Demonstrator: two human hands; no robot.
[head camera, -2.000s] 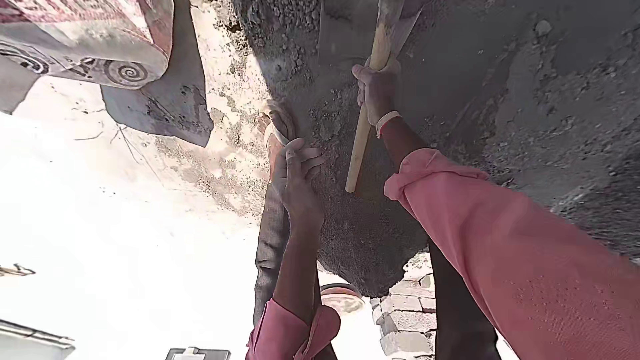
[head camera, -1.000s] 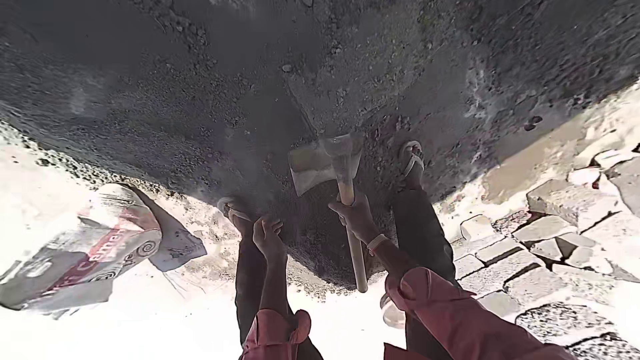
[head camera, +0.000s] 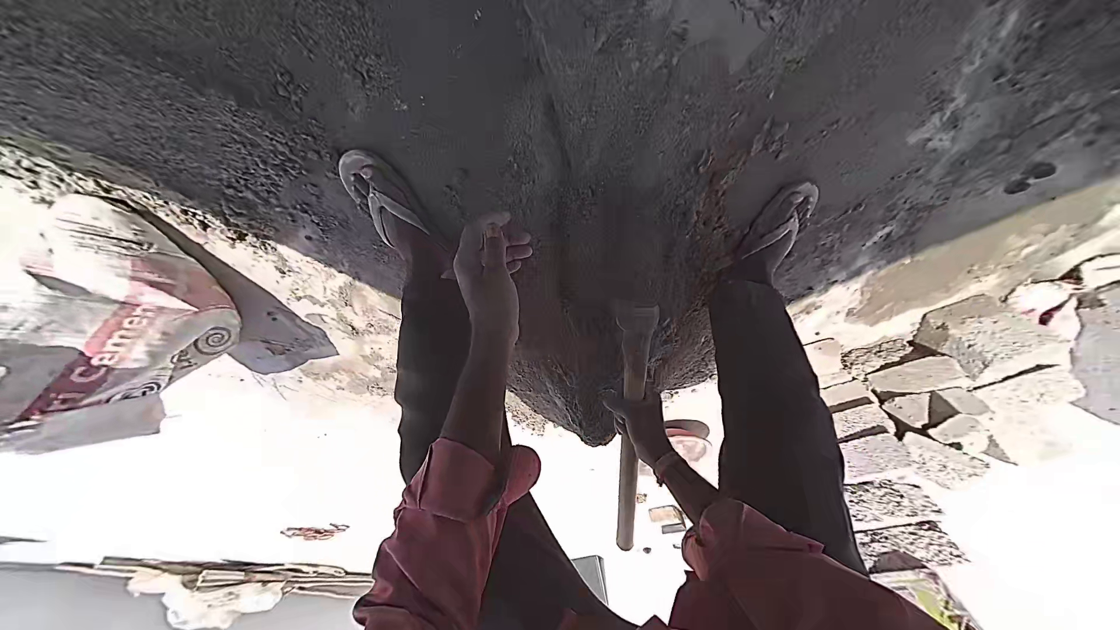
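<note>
My right hand (head camera: 643, 424) is closed around the wooden handle (head camera: 626, 490) of a hoe-like tool, low between my legs. The tool's socket shows above that hand, while its blade is hard to make out against the dark mix. My left hand (head camera: 492, 254) is raised in front of my left leg with its fingers loosely curled apart, holding nothing. Beneath both hands lies a heap of wet grey mortar or concrete mix (head camera: 577, 350), which spreads forward over the ground. My sandalled feet stand at either side of the heap.
A printed cement bag (head camera: 131, 324) lies at the left. Broken bricks or stone blocks (head camera: 919, 376) are piled at the right. Behind my legs are a round pan (head camera: 687, 437) and small pieces on bright ground. Thin boards (head camera: 262, 576) lie at the lower left.
The tool has come back toward my legs in my right hand; its blade showed plainly in front earlier. My left hand stays raised and empty. The view has swung round.
</note>
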